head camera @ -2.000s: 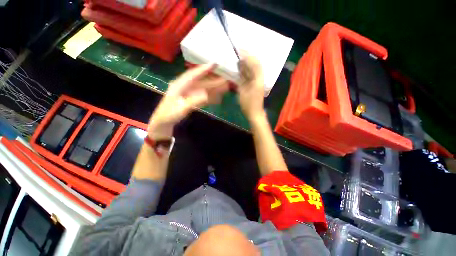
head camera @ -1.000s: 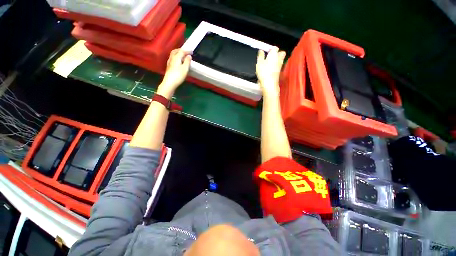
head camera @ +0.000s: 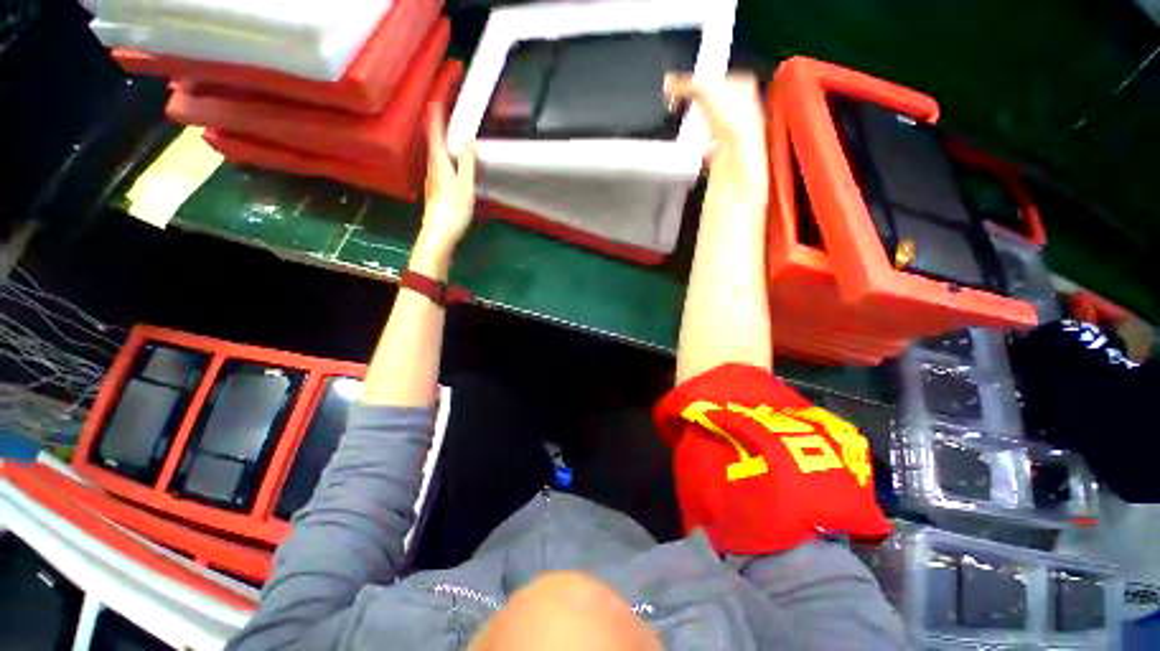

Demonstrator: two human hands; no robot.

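A white foam frame (head camera: 611, 18) with a black display panel (head camera: 598, 84) in its opening is raised and tilted above the bench. My left hand (head camera: 448, 191) is at its lower left corner, gripping the edge. My right hand (head camera: 728, 112) grips its right side, fingers reaching over the panel's right end. Below it lies a white foam pad (head camera: 585, 197), with a red foam edge showing underneath. The undersides of my fingers are hidden.
Red foam stack topped with white foam (head camera: 305, 115) at upper left. Leaning red foam frames (head camera: 833, 274) at right, the top one with a black panel. Three-pocket red tray (head camera: 191, 413) at lower left. Clear blister trays (head camera: 980, 534) at lower right. Part of another person at the right edge.
The white frame with its panel, earlier resting flat on the bench stack, is now lifted and tilted away from the white pad. Both hands moved with it. Two seconds ago no framed panel showed there.
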